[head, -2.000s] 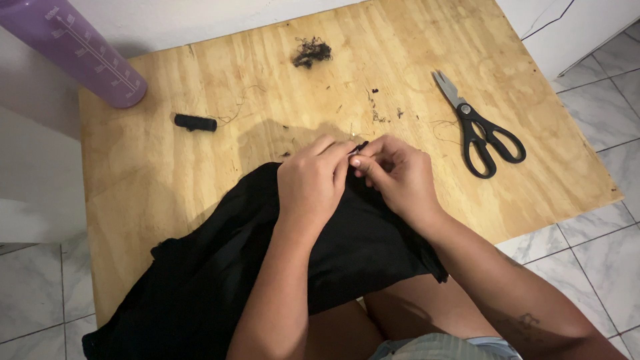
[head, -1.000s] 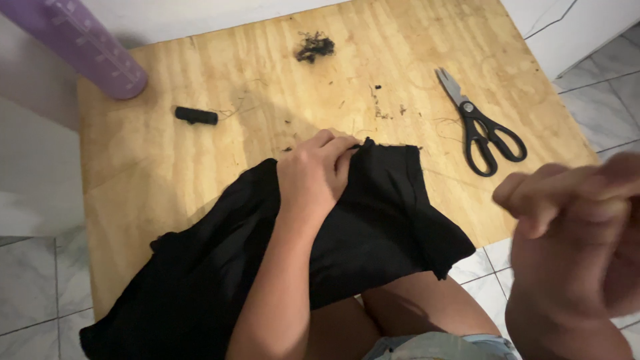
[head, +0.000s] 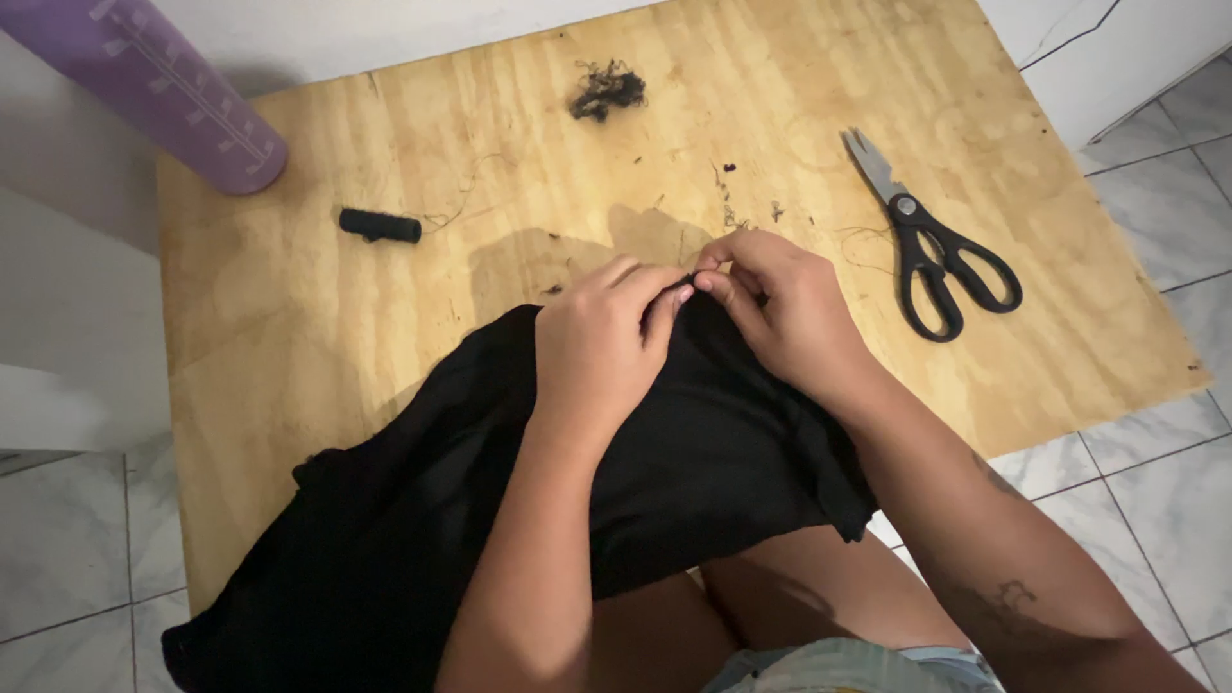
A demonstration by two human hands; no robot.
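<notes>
Black cloth point(head: 712, 443) lies over the near part of the table and hangs over its front edge. My left hand point(head: 606, 337) pinches the cloth's top edge between thumb and fingers. Close beside it on the right, my right hand point(head: 780, 308) has thumb and forefinger together at the same edge; whether a needle or thread is between them is too small to tell. A spool of black thread point(head: 380, 225) lies on its side at the left, a loose strand trailing from it. Scissors with black handles point(head: 924, 241) rest to the right of my right hand, blades pointing away.
The plywood tabletop point(head: 433, 125) carries a tangle of black thread scraps point(head: 606, 90) near the far edge and small scraps point(head: 729, 192) beyond my hands. A purple bottle point(head: 212, 125) stands at the far left corner. White walls border the back; tiled floor shows around the table.
My right hand was raised far out to the right, away from the cloth, one second ago; it is now back at the cloth's edge beside my left hand, which has stayed there.
</notes>
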